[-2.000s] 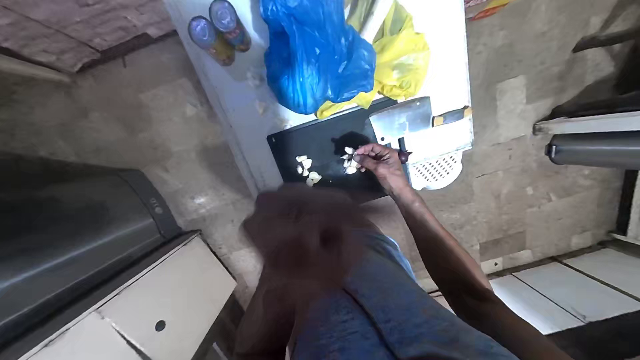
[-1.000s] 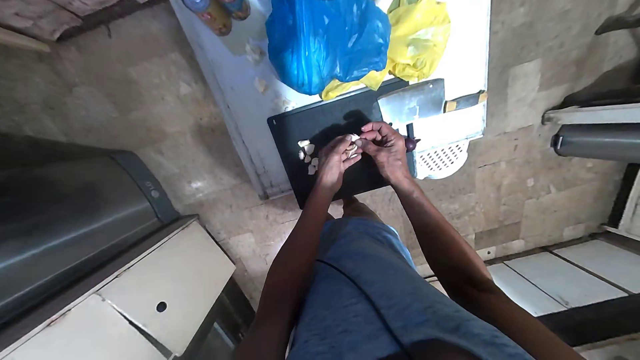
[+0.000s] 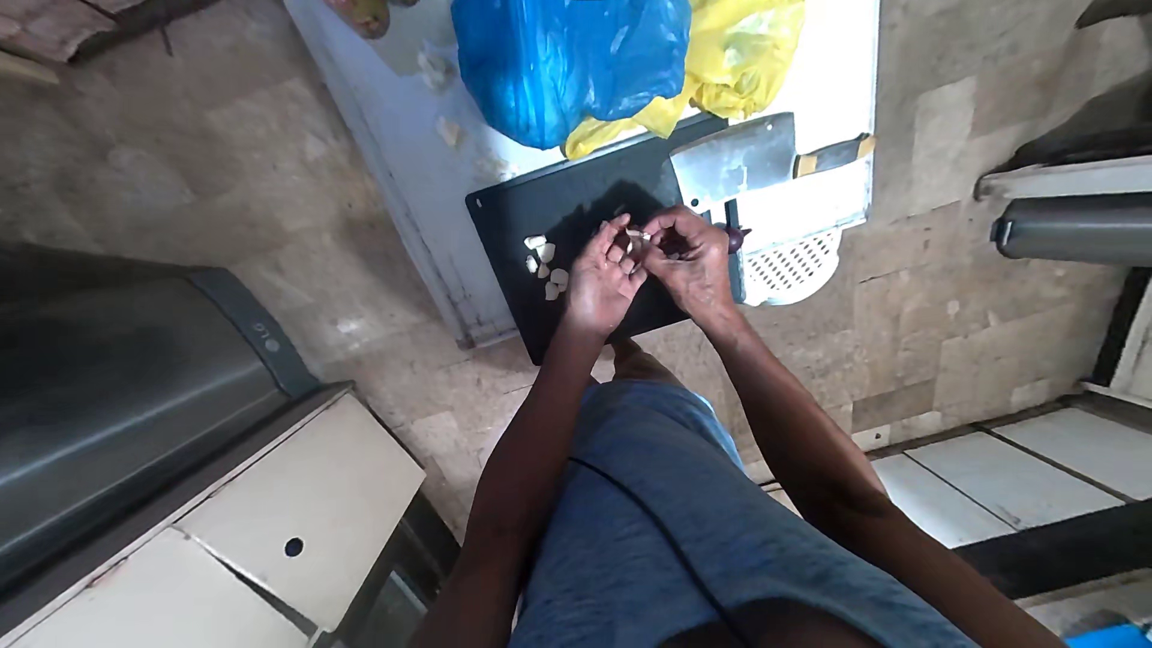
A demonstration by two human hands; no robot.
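Note:
Several pale garlic cloves [image 3: 544,256] lie on the left part of a black cutting board [image 3: 513,205]. Over the board, my left hand [image 3: 607,274] is turned palm up with its fingers curled around small pale pieces that look like garlic. My right hand [image 3: 691,256] meets it from the right, thumb and fingers pinching a small pale piece between the two hands. A cleaver [image 3: 738,162] rests across the board's upper right corner, its handle pointing right. Beside my right hand is a small purple onion or shallot [image 3: 736,238]. Fingers partly hide the held pieces.
A blue plastic bag [image 3: 567,72] and a yellow plastic bag [image 3: 747,54] stand behind the board on the white table [image 3: 405,153]. A white perforated plastic piece [image 3: 792,270] juts past the table's right front edge. Pale scraps lie left of the blue bag.
My left hand, blurred near my body two seconds ago, has come up over the board beside my right hand. Both hands have stayed together there since one second ago.

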